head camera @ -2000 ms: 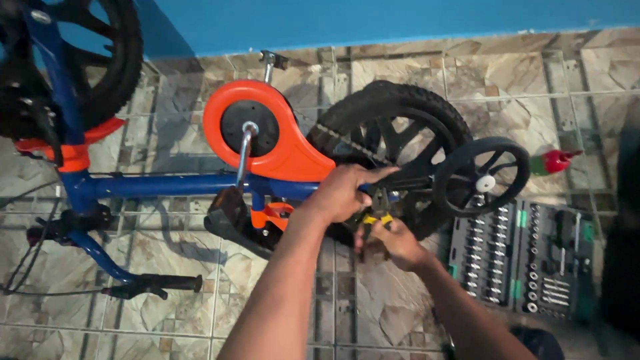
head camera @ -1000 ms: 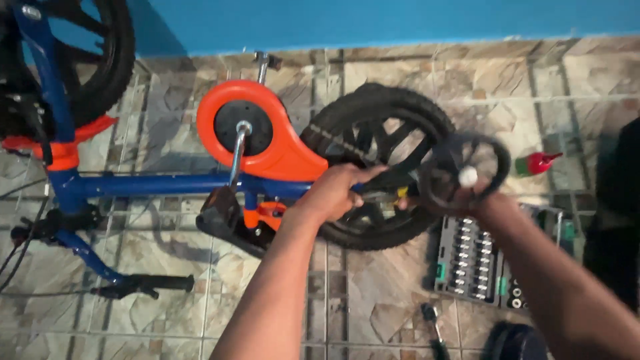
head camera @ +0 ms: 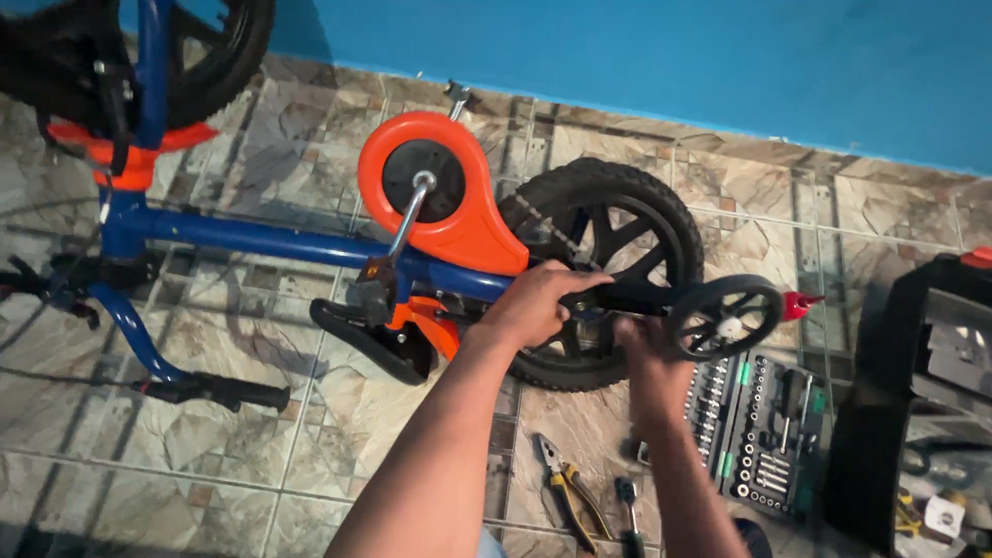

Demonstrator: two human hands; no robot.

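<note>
An upturned child's bicycle with a blue frame (head camera: pixel 310 244) lies across the view, its orange chain guard (head camera: pixel 465 225) above the frame. My left hand (head camera: pixel 539 306) rests at the rear end of the frame, by the rear wheel (head camera: pixel 682 225); whether it grips a part there is unclear. Close to the training wheel (head camera: pixel 728 319), my right hand (head camera: pixel 655 360) reaches to the axle area, blurred, its fingertips partly hidden. Yellow-and-black combination pliers (head camera: pixel 570 492) lie on the tiles below the hands, beside a ratchet handle (head camera: pixel 629 511).
Right of my right forearm is an open socket set (head camera: pixel 775 434). A black toolbox (head camera: pixel 868 418) with tools stands at the far right. A red object (head camera: pixel 800 304) lies behind the training wheel. The handlebar grip (head camera: pixel 248 391) is at lower left, the blue wall (head camera: pixel 620 62) at the top.
The yellow-and-black pliers, at my hands two seconds ago, now lie on the floor. My right hand has come back to the axle area from behind the training wheel. My left hand stays by the frame.
</note>
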